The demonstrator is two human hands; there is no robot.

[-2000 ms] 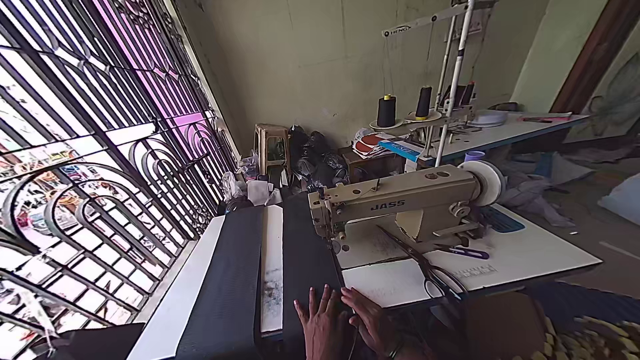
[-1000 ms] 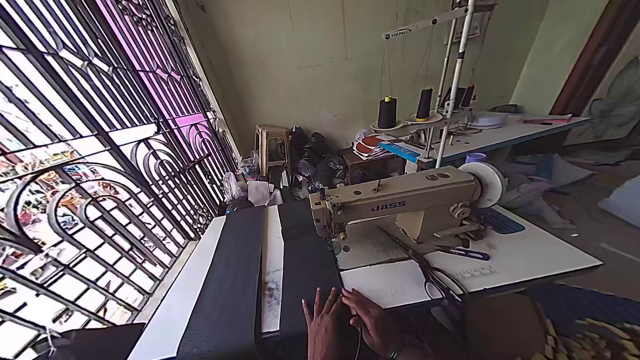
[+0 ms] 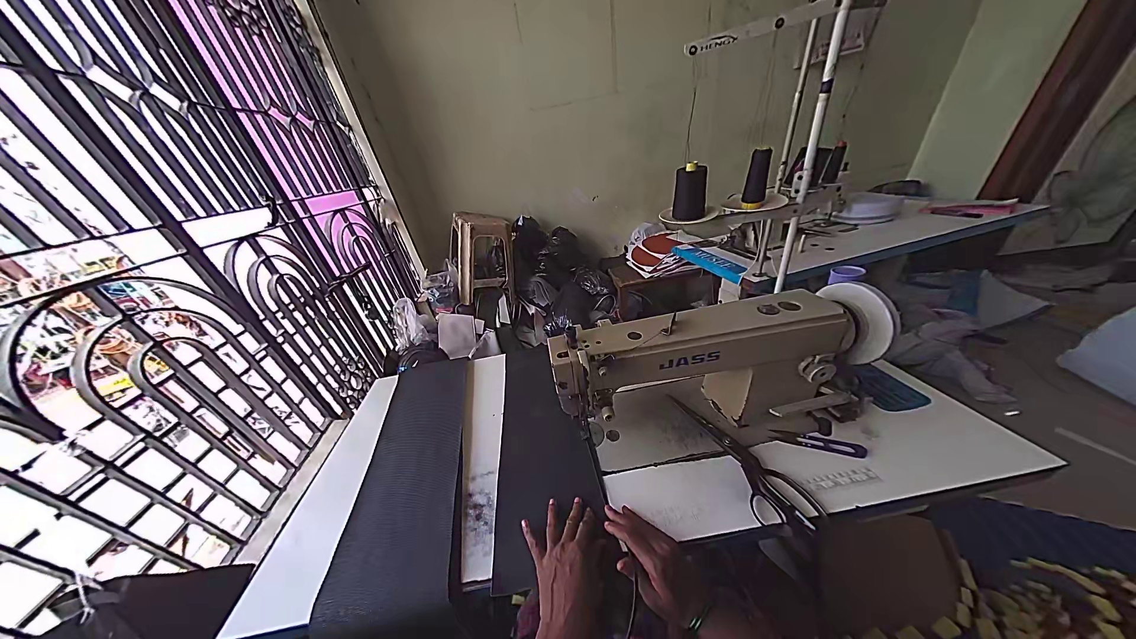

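Observation:
A beige sewing machine (image 3: 701, 355) stands on a white table (image 3: 958, 444). A strip of black fabric (image 3: 546, 444) runs along its left side, with its right edge under the needle area. My left hand (image 3: 566, 559) lies flat on this strip, fingers spread. Beside it, my right hand (image 3: 657, 564) rests at the strip's right edge with a thin cord or edging below the fingers; whether it grips this is unclear. Farther left lies a second black fabric strip (image 3: 399, 497). Large scissors (image 3: 763, 475) and purple-handled thread snips (image 3: 825, 442) lie right of the needle.
A metal grille (image 3: 177, 266) borders the left side. Thread cones (image 3: 690, 193) stand behind the machine, near a second table (image 3: 887, 232). A plastic stool (image 3: 482, 253) and black bags (image 3: 559, 275) sit by the wall. A blue tray (image 3: 892, 388) lies beside the handwheel.

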